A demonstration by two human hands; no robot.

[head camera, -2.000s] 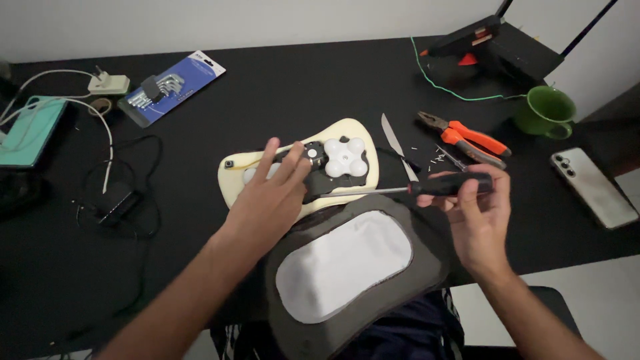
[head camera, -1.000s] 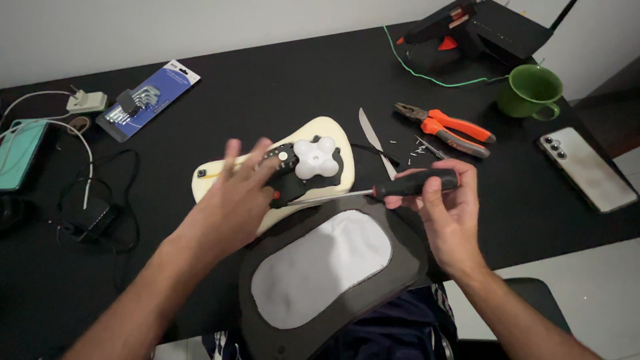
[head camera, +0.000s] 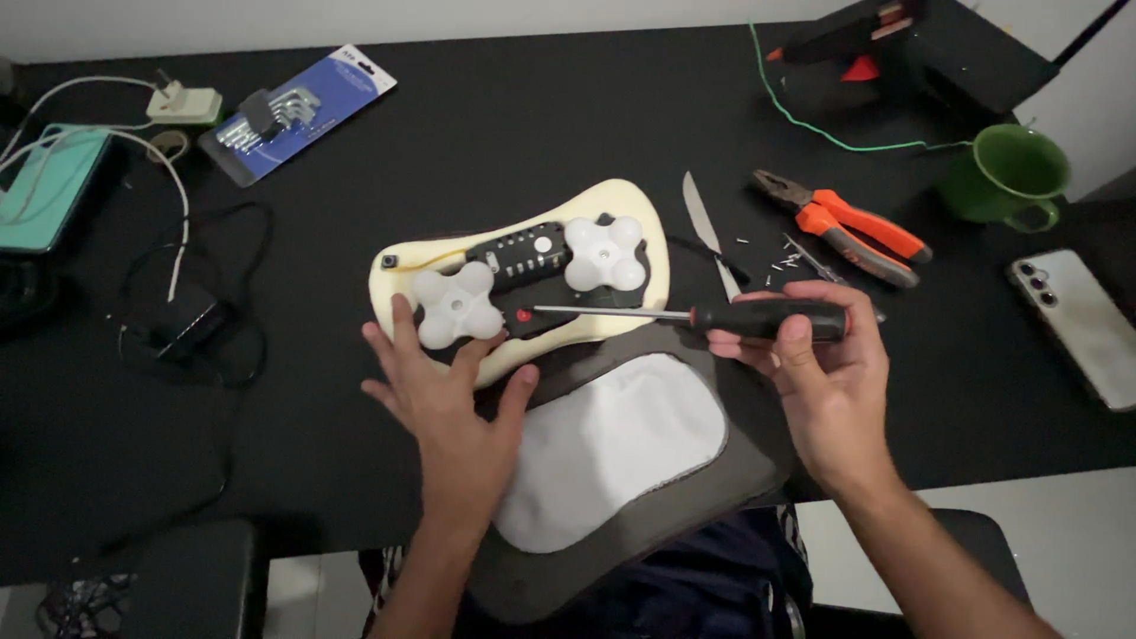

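Note:
A cream foam massager body (head camera: pixel 586 330) lies opened on the black table, with a black inner housing (head camera: pixel 564 297), two white four-lobed massage heads (head camera: pixel 606 254) and a yellow wire showing. My left hand (head camera: pixel 457 404) rests with spread fingers on its lower left edge, by the left massage head (head camera: pixel 455 305). My right hand (head camera: pixel 821 377) holds a black-handled screwdriver (head camera: pixel 768 319) level, its tip beside a red spot on the housing. A dark grey cover with a white fabric panel (head camera: pixel 617 453) lies below the foam, partly over my lap.
To the right are a knife (head camera: pixel 706 226), orange-handled combination pliers (head camera: pixel 852 232), small screws (head camera: pixel 781 264), a green mug (head camera: pixel 1007 177) and a phone (head camera: pixel 1083 324). A hex key set (head camera: pixel 297 115), a plug adapter (head camera: pixel 185 104) and cables (head camera: pixel 253 293) are at left.
My left hand has moved off the middle of the massager to its lower left edge, uncovering the left massage head and the housing. The screwdriver stays in my right hand.

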